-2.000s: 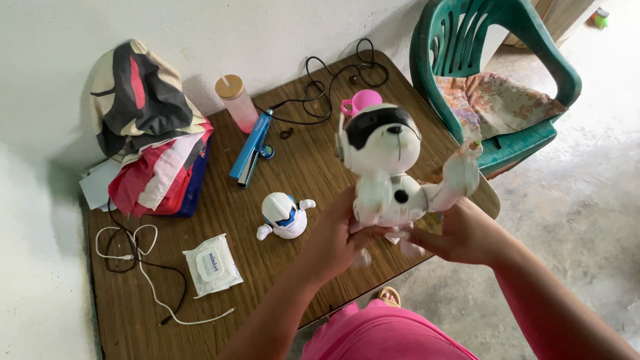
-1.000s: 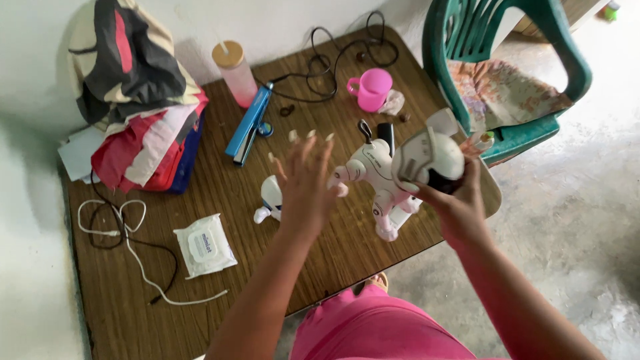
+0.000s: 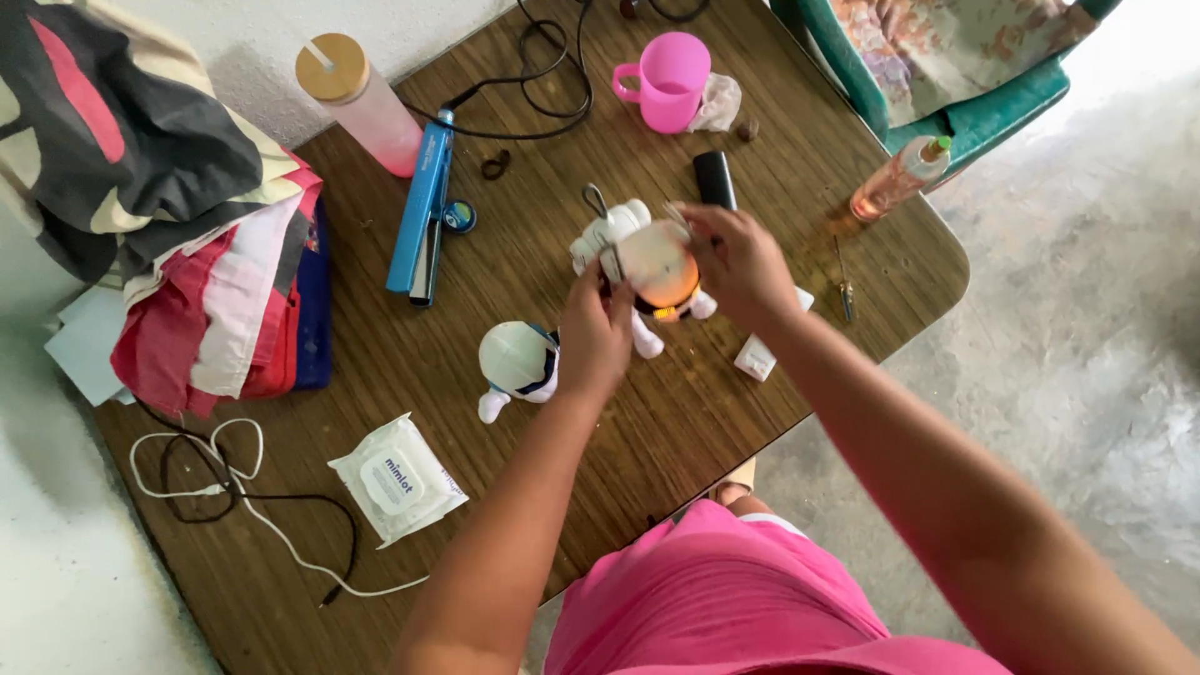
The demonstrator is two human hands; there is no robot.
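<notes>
A white toy robot dog (image 3: 656, 258) is on the wooden table, its head lit orange at the front and slightly blurred. My left hand (image 3: 597, 323) grips the near left side of its head. At the right side of the head is my right hand (image 3: 736, 258), its fingers bent close to the toy; whether they grip it cannot be told. A smaller white toy robot (image 3: 513, 358) with a dark blue visor stands to the left of my left hand. Behind my right hand lies a black oblong object (image 3: 714, 180).
Around the toys are a pink mug (image 3: 675, 82), a blue hair straightener (image 3: 422, 206), a tumbler with a wooden lid (image 3: 361, 103), a wipes pack (image 3: 398, 480), tangled cables (image 3: 281, 525), a bottle (image 3: 900, 178) and piled cloth (image 3: 216, 309). A green plastic chair (image 3: 1008, 112) adjoins the table.
The toy dog, held up two seconds ago, is now down at the table. My left hand, spread apart from the dog a second ago, is now on its head. The view has moved closer.
</notes>
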